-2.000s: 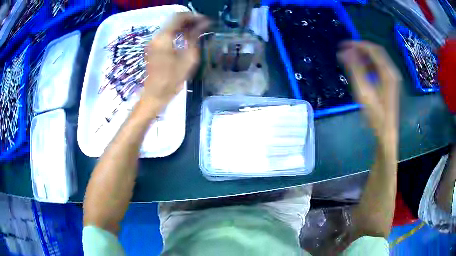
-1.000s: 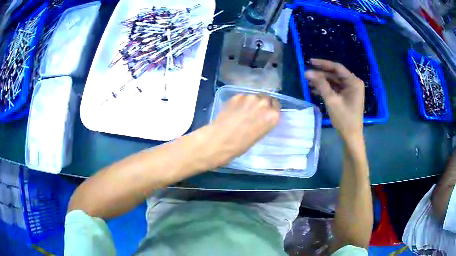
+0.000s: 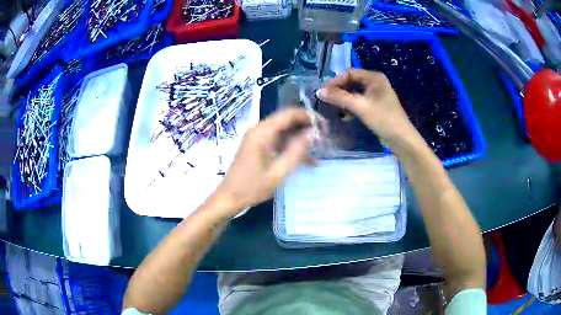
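Observation:
My left hand point(image 3: 270, 151) is blurred, between the white tray point(image 3: 144, 178) and the press base point(image 3: 289, 92). Its fingers curl around a slim pale rod point(image 3: 310, 117), also blurred. My right hand point(image 3: 363, 98) is over the press base, below the press ram point(image 3: 324, 55), with thumb and forefinger pinched together. A small dark thing may be at its fingertips, but I cannot tell. The clear box point(image 3: 341, 197) with white divider sheets lies just below my hands. Loose rods with dark and reddish ends are heaped in the white tray.
The black-fittings bin point(image 3: 477, 135) stands right of the press. Two whitish boxes point(image 3: 89, 209) stand left of the tray. A red bin point(image 3: 203, 27) and blue bins of rods point(image 3: 37, 141) are at upper left. A red ball-shaped knob point(image 3: 544, 114) is at the right edge.
My left hand has left the clear box and moved up to the press base. My right hand has moved left from the black-fittings bin to beneath the ram. The view has shifted, showing the press head.

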